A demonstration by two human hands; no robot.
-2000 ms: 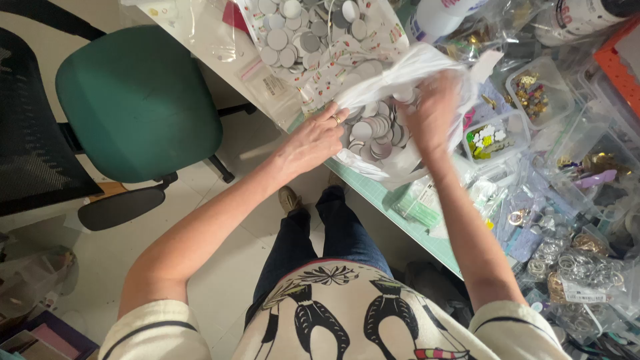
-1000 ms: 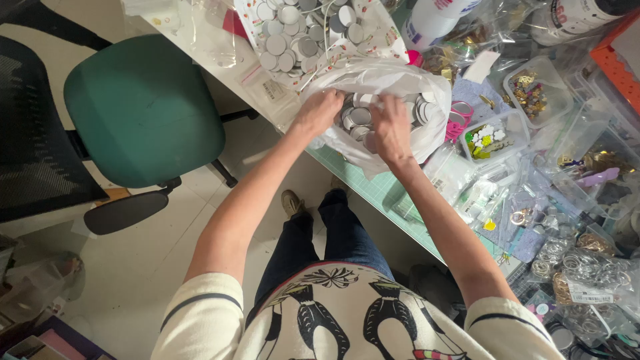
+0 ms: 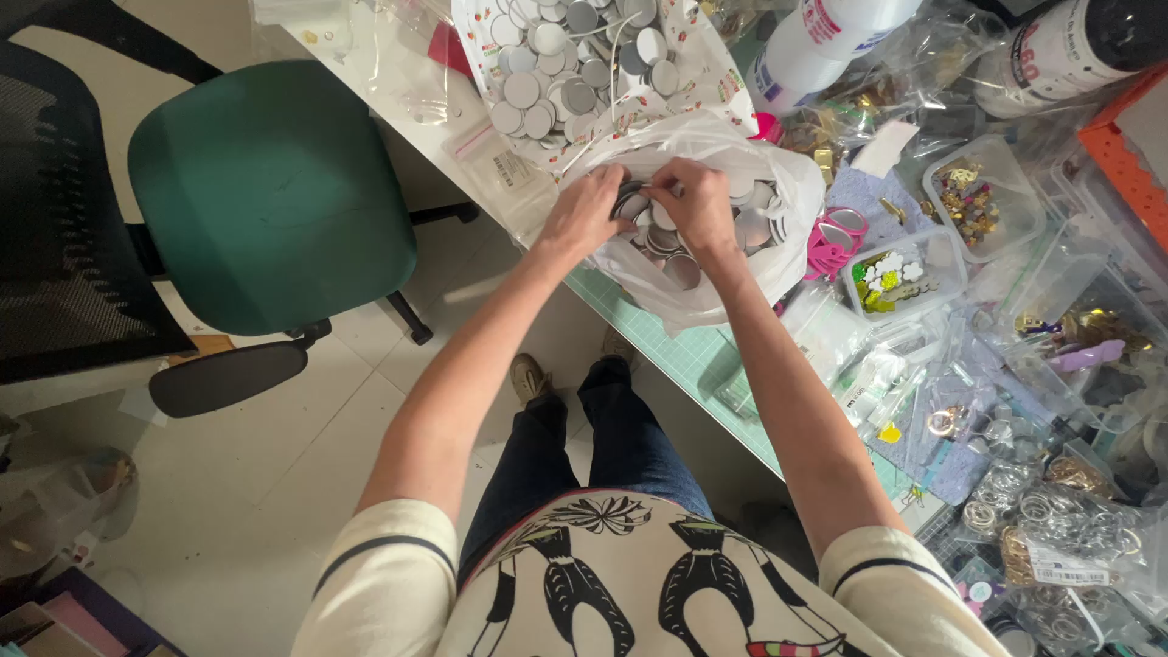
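Observation:
A white plastic bag (image 3: 794, 187) lies unfolded at the table's edge, filled with round metal discs (image 3: 682, 271), some silvery, some white. My left hand (image 3: 589, 212) is at the bag's left side, its fingers around a few dark-edged discs. Inside the bag, my right hand (image 3: 695, 205) pinches with thumb and forefinger at the edge of a disc close to my left fingertips; the grip is partly hidden. Just beyond lies a second, printed bag (image 3: 721, 82), spread out under more loose discs (image 3: 550, 39).
Right of the bag are pink-handled scissors (image 3: 835, 239), a plastic box of flower pieces (image 3: 949, 297), a box of gold charms (image 3: 1022, 219) and bags of metal rings (image 3: 1077, 511). White bottles (image 3: 803, 55) stand behind. A green chair (image 3: 265, 196) is at the left.
The bag mouth, earlier gathered up around my hands, now lies wider around the discs. My right hand has moved left, from the bag's right side to beside my left hand.

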